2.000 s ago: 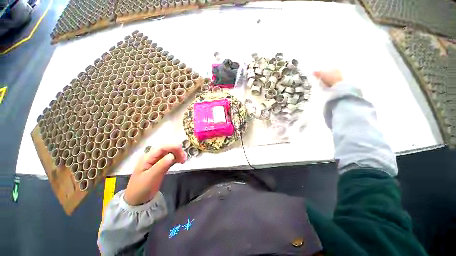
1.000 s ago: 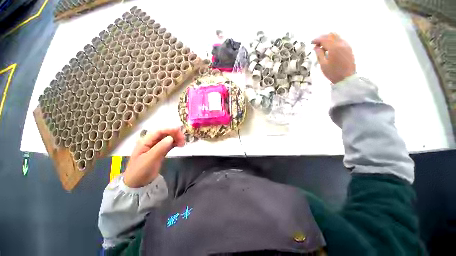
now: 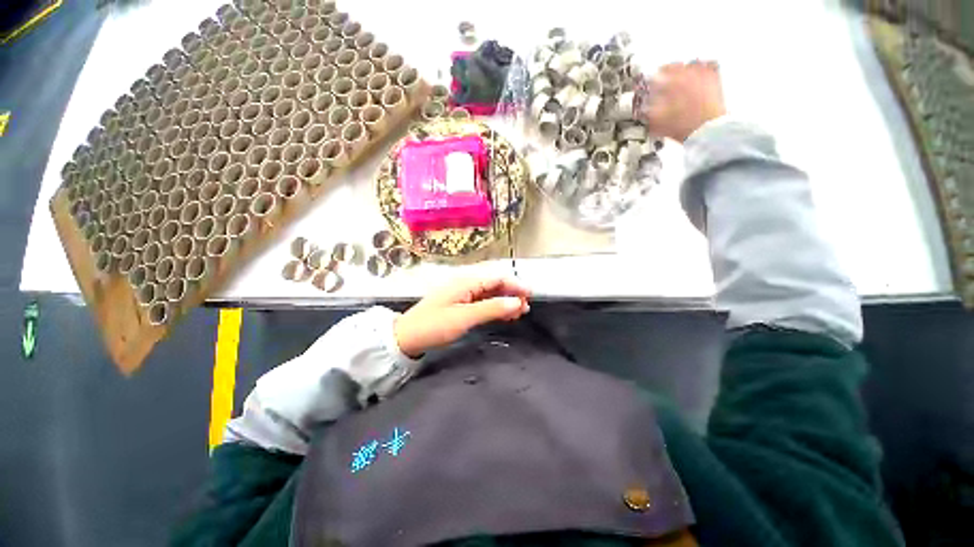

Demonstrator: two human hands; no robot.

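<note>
My left hand (image 3: pixel 466 313) is at the table's front edge, below the round cushion, thumb and fingertips close together; no ring shows in it, but a small one could be hidden. My right hand (image 3: pixel 686 98) is at the right side of the loose ring pile (image 3: pixel 593 107), its fingertips against the rings; whether it grips one is unclear. A pink packet (image 3: pixel 427 190) with a white label (image 3: pixel 460 172) lies on the patterned round cushion (image 3: pixel 504 219). The ring-filled board (image 3: pixel 251 134) is at the left. Set-aside rings (image 3: pixel 320 260) stand between board and cushion.
A dark crumpled cloth (image 3: pixel 486 69) lies on a second pink item behind the cushion. A clear plastic bag (image 3: pixel 603 205) is under the pile's front. A thin cord (image 3: pixel 514 240) runs down from the cushion. Another ring-filled board (image 3: pixel 940 118) is at the far right.
My left hand has moved right from beside the set-aside rings, uncovering them. My right hand first lifted beside the pile, then moved left onto its edge. The view has shifted, so the table appears higher.
</note>
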